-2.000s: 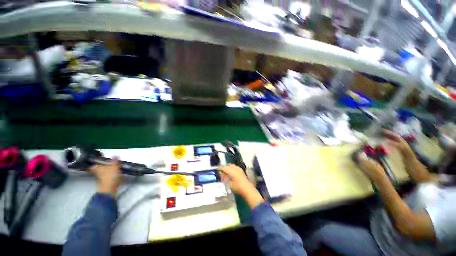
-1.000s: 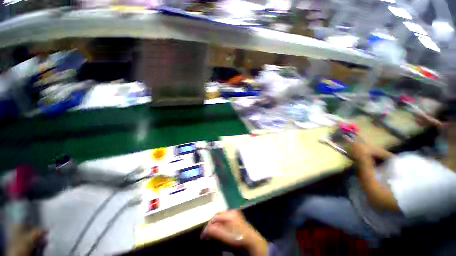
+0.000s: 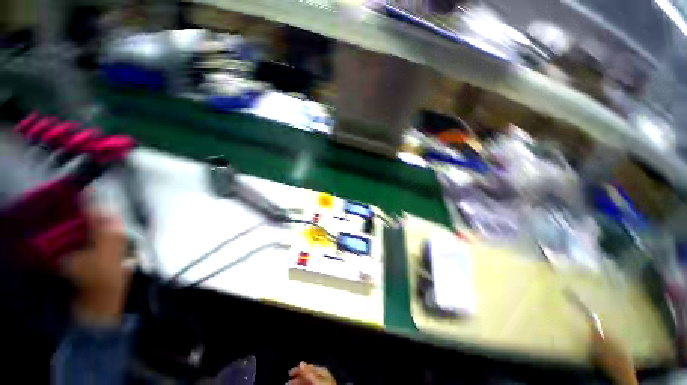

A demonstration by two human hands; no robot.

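Observation:
The white test box [image 3: 331, 274] lies with two blue-lit displays, red switches and yellow patches. A grey hair dryer [image 3: 252, 197] lies on the white surface left of it, its dark cord reaching over the box. My left hand [image 3: 102, 263] is blurred at the left, against pink-ended dryers [image 3: 60, 229]; whether it grips one cannot be told. My right hand [image 3: 310, 374] is low at the bottom edge, mostly cut off, away from the box; its fingers are too small and blurred to read.
A row of pink-ended dryers [image 3: 75, 139] stands at the upper left. Two grey leads [image 3: 218, 247] cross the white board. A white-topped instrument [image 3: 450, 274] lies on the tan board [image 3: 520, 301]. Another person's hand [image 3: 612, 353] is at the lower right. A green bench [image 3: 264, 147] runs behind.
The view has swung left. My right hand has left the box area and dropped to the bottom edge. My left hand has left the grey dryer and is at the pink-ended dryers.

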